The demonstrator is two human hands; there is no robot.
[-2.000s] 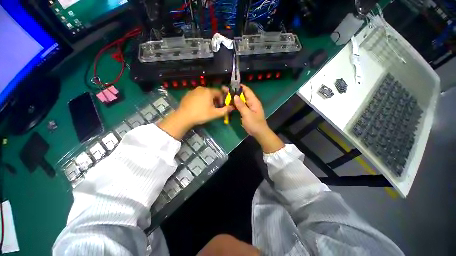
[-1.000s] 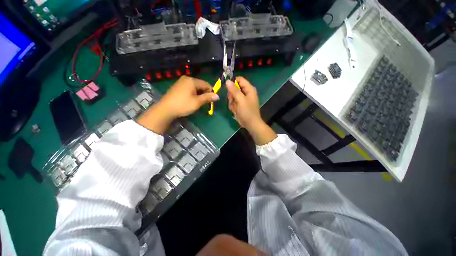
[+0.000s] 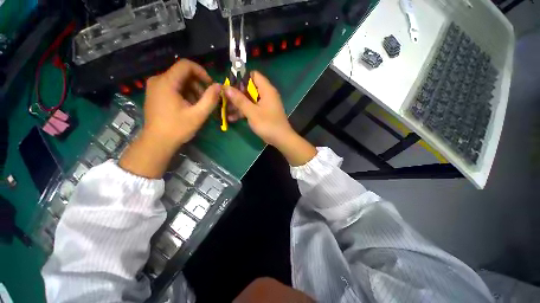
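Observation:
The long-nose pliers (image 3: 238, 65) point away from me over the front of the black test fixture (image 3: 201, 46), jaws slightly apart, yellow handles spread. My right hand (image 3: 263, 112) grips them around the handles. My left hand (image 3: 174, 103) is at the left handle, thumb and fingers curled with their tips close to it; whether they touch it or hold a small part cannot be told. The clear blister tray (image 3: 204, 168) with pale square modules lies under my left forearm.
Clear fixture blocks (image 3: 130, 29) sit on the fixture. A pink piece (image 3: 56, 122) and a smartphone (image 3: 39, 157) lie at left. At right, two dark modules (image 3: 391, 45) lie on the white surface (image 3: 379, 83) beside a tray of dark modules (image 3: 456, 94). Dark stand legs are below.
The view has shifted, so the fixture and tray sit further left and higher. My left fingers, earlier on the left handle's lower part, are now higher beside it. The pliers stay in my right hand.

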